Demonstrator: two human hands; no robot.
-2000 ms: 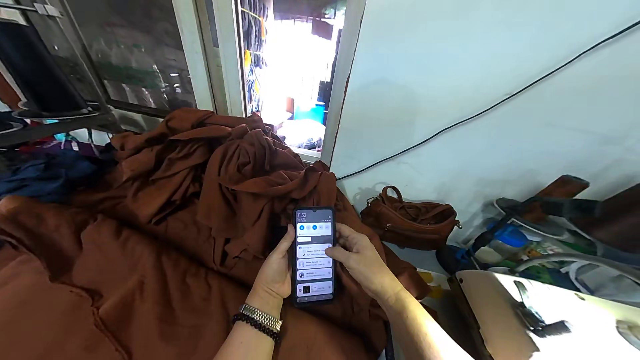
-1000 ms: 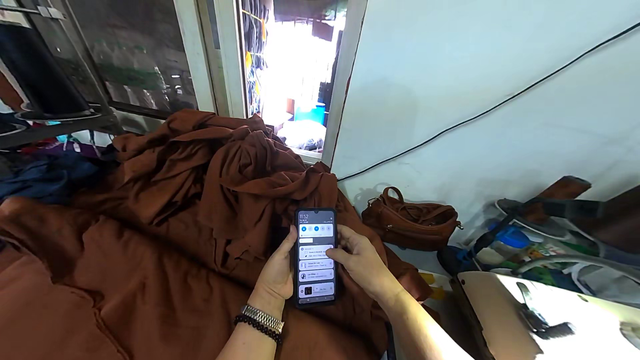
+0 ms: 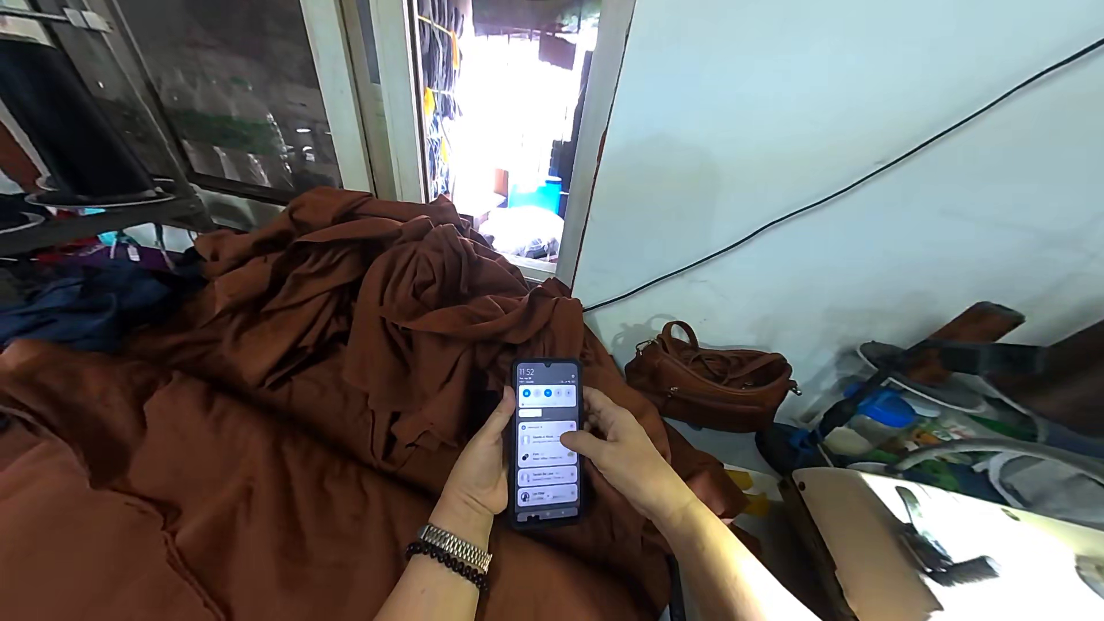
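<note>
A dark smartphone (image 3: 547,466) stands upright in the middle of the view, its lit screen facing me with a column of light panels. My left hand (image 3: 479,466) holds its left edge, the thumb along the side; a metal watch band and a black bead bracelet circle that wrist. On the other edge, my right hand (image 3: 625,448) grips the phone, and its thumb lies over the screen. Brown fabric (image 3: 285,500) spreads in folds beneath both hands and heaps up behind the phone. The fingers behind the phone are hidden.
Right of the fabric, a brown leather handbag (image 3: 716,392) rests against the white wall (image 3: 776,103), which a black cable (image 3: 776,220) crosses. A cream sewing machine (image 3: 966,552) is at the lower right. Dark blue cloth (image 3: 86,302) and a large black thread cone (image 3: 78,129) are at the left.
The panels on the phone's screen have shifted in their arrangement. Both hands keep nearly the same hold on the phone.
</note>
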